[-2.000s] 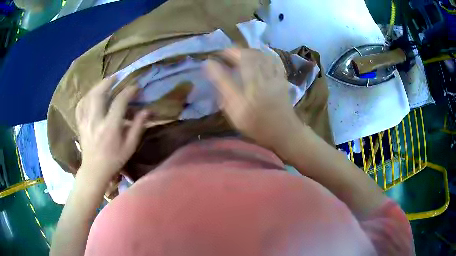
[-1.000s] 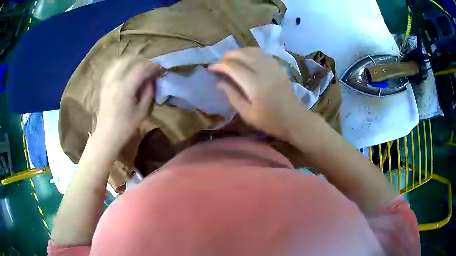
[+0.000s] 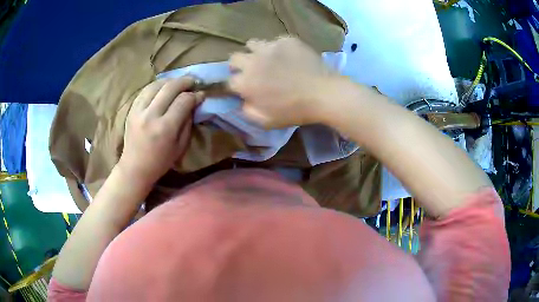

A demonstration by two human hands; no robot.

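The brown garment lies draped over the table and the dark-blue board in front of me. Pale lining cloth shows in its middle. My left hand has its fingers bent and closed on the edge of the pale lining, beside a narrow brown strip. My right hand lies over the lining to the right, slightly blurred, its fingers curled; its fingertips partly hide the cloth, and I cannot tell whether they grip it.
The dark-blue board reaches to the far left. The steam iron rests at the right, partly behind my right forearm. A white table cover lies under the garment. Yellow trolley bars stand at the lower right, and a yellow cable hangs beyond the iron.
My right hand has moved up over the lining and its forearm now covers part of the iron. My left hand has shifted slightly down and stays at the lining. The view has shifted.
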